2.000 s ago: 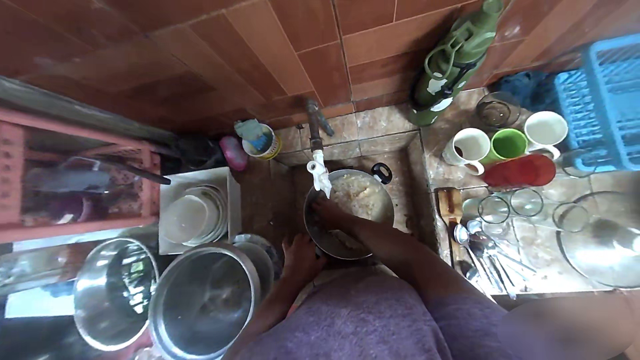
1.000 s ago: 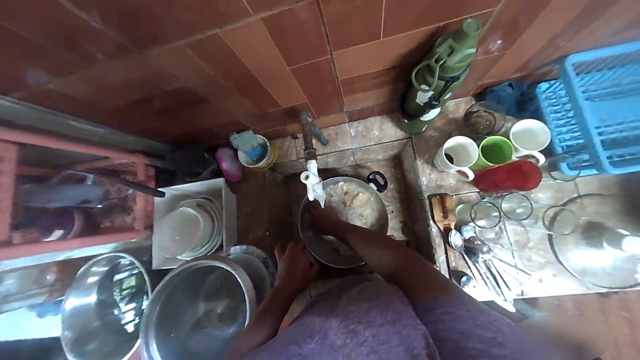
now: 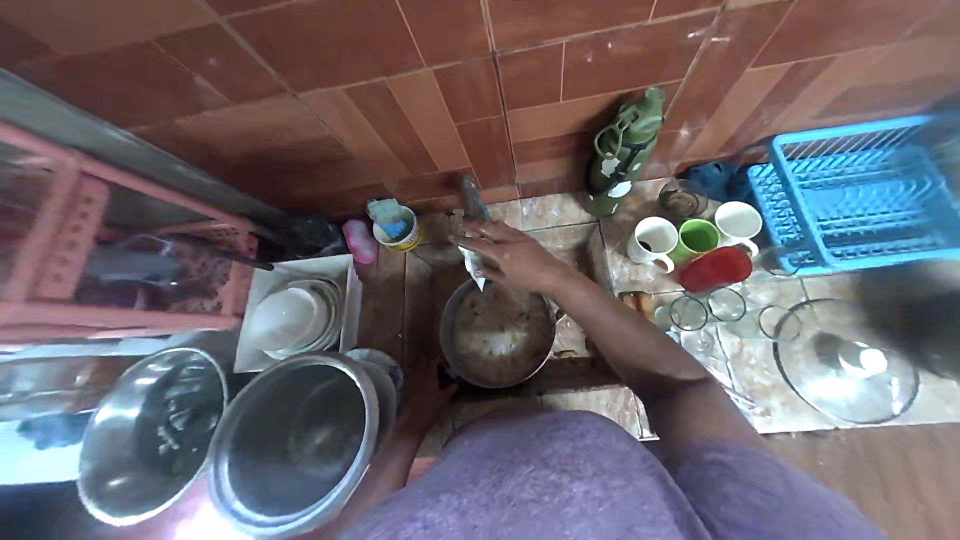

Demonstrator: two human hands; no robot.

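Note:
My right hand [image 3: 510, 256] is on the white-wrapped water tap [image 3: 474, 266] above the sink, its fingers over the tap's top. Below it, a round metal pan [image 3: 499, 337] sits in the sink with brownish, cloudy contents. My left hand [image 3: 431, 386] is low at the pan's left side, in shadow; its fingers reach the rim, but whether they grip it is unclear. The sink's tiled floor shows around the pan.
Large metal pots [image 3: 296, 442] and a white bin of bowls [image 3: 349, 307] stand left. A yellow tub [image 3: 409, 238] and green bottle [image 3: 622, 161] are behind. Mugs [image 3: 651, 244], a red cup [image 3: 716, 268], glasses, a glass lid [image 3: 817, 397] and a blue rack [image 3: 817, 247] are right.
My right hand has moved up out of the pan to the tap. The pale, foamy-looking contents seen in the pan earlier now look brownish.

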